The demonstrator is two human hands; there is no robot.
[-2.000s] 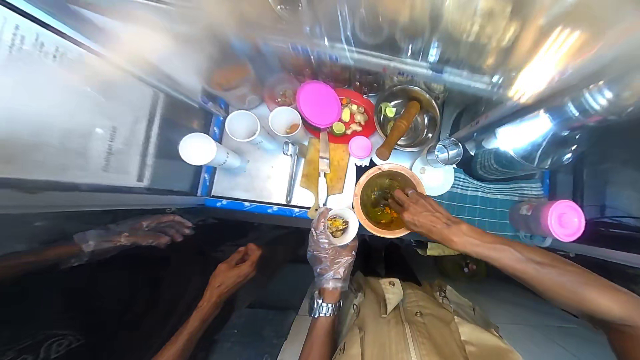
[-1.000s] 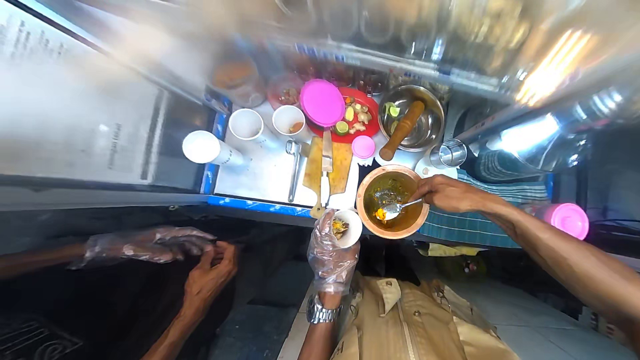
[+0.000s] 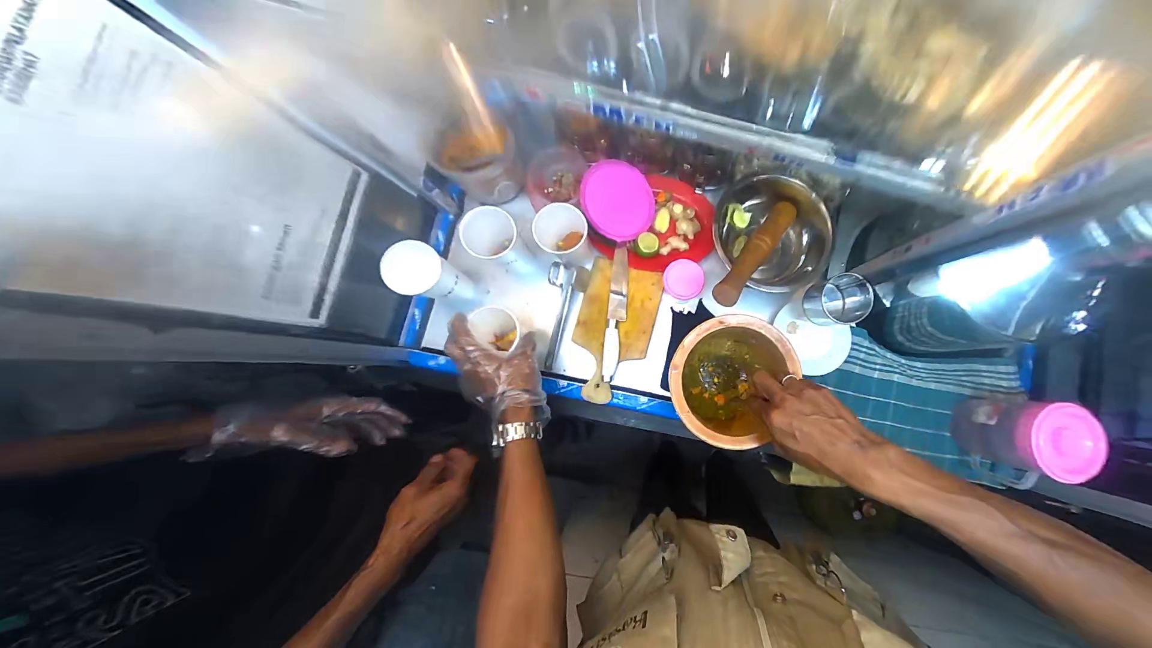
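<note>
My left hand (image 3: 498, 364), in a clear plastic glove, holds a white paper cup (image 3: 494, 329) with yellow-orange bits in it, above the counter's front left. My right hand (image 3: 810, 421), bare with a ring, reaches over the right rim of a clay mortar bowl (image 3: 684, 396); its fingertips are at the greenish-brown liquid with orange bits. Whether it holds the spoon there cannot be told. A knife (image 3: 616, 315) lies on a wooden cutting board (image 3: 643, 310) between the hands, with a metal tool (image 3: 559, 315) to its left.
Paper cups (image 3: 487, 231) stand behind my left hand. Farther back are a red plate (image 3: 693, 200) of limes and ginger and a steel bowl (image 3: 814, 220) with a wooden pestle (image 3: 756, 252). A pink-lidded jug (image 3: 1066, 443) is at right. A co-worker's hands (image 3: 427, 495) are at left.
My left hand has moved left with its cup, away from the mortar bowl. My right hand is lower at the bowl, and the spoon seen in it one second ago no longer shows clearly.
</note>
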